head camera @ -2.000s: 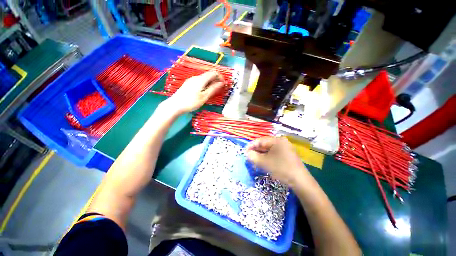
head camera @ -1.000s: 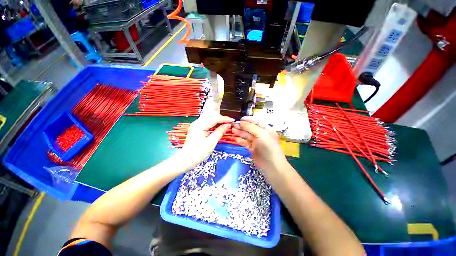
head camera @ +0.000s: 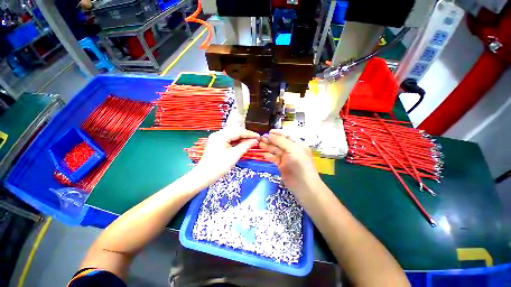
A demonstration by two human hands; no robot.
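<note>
My left hand [head camera: 232,147] and my right hand [head camera: 286,154] meet fingertip to fingertip just below the narrow dark crimping die [head camera: 260,115]. My left fingers are pinched on a red wire, mostly hidden by the hand. My right fingers are pinched at a tiny pale piece, seemingly a terminal, where the fingertips meet; its details are too small to tell. The crimping press head [head camera: 291,64] stands above. The blue terminal tray [head camera: 246,262], full of silvery pieces, lies below the hands. A small red wire bundle [head camera: 196,150] lies partly behind my left hand.
A neat red wire bundle [head camera: 190,107] lies left of the press, a looser red pile [head camera: 386,148] right of it. A large blue bin [head camera: 31,174] holds red wires and a small blue box [head camera: 89,162]. A red plastic piece [head camera: 375,89] and power strip [head camera: 434,42] are at right.
My left hand has come from the left wire bundle and my right hand from the tray to meet below the die. Over the last second they have barely moved.
</note>
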